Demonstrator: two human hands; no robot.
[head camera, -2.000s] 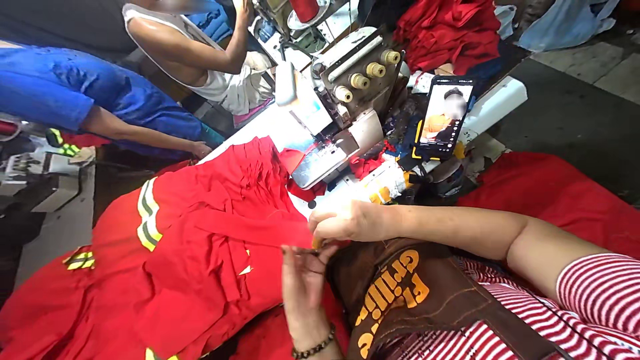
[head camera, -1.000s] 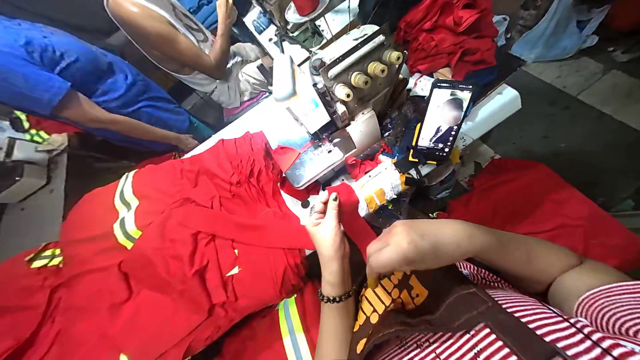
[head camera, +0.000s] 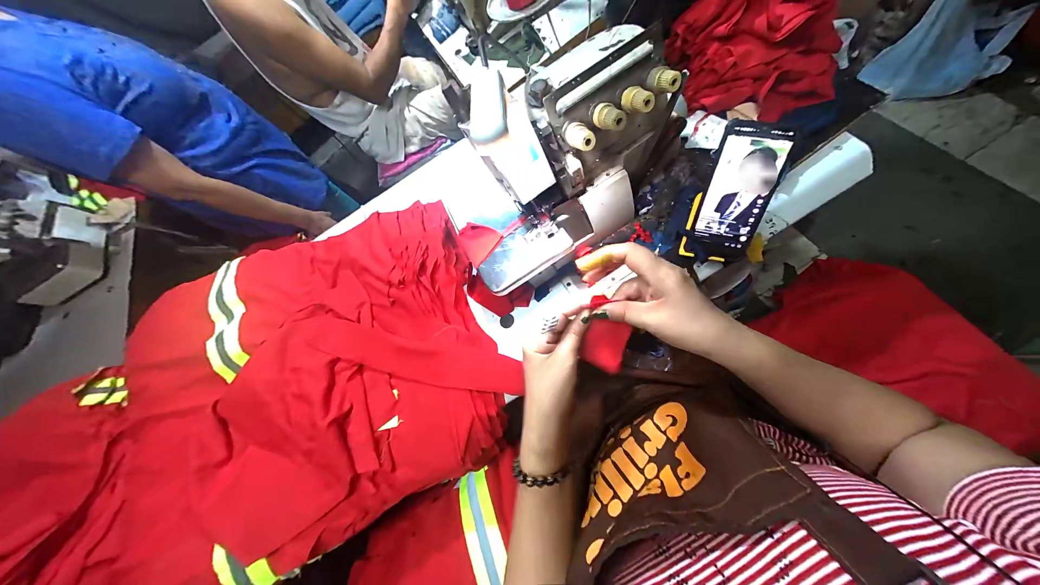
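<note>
Both hands meet over the front edge of the sewing table. My left hand (head camera: 556, 349), with a beaded bracelet on its wrist, pinches the edge of a small red fabric piece (head camera: 605, 343). Against the same piece, my right hand (head camera: 658, 296) closes thumb and finger, its index finger raised and yellow at the tip. Just beyond them stands an overlock sewing machine (head camera: 605, 122), its lamp lit over the metal plate (head camera: 532, 256). A large heap of red garments (head camera: 349, 366) with reflective strips lies left of my hands, and a red strip reaches from it toward my left wrist.
A phone (head camera: 743, 191) showing a video leans right of the machine. Red cloth is piled behind (head camera: 756, 49) and at the right (head camera: 894, 349). Two people are at the upper left, one in blue (head camera: 162, 106), one in a white sleeveless top (head camera: 325, 49). A brown apron covers my lap.
My left hand, upright and apart from my right a second ago, is now lowered beside it. My right hand has moved up toward the machine, with the small red piece between both hands.
</note>
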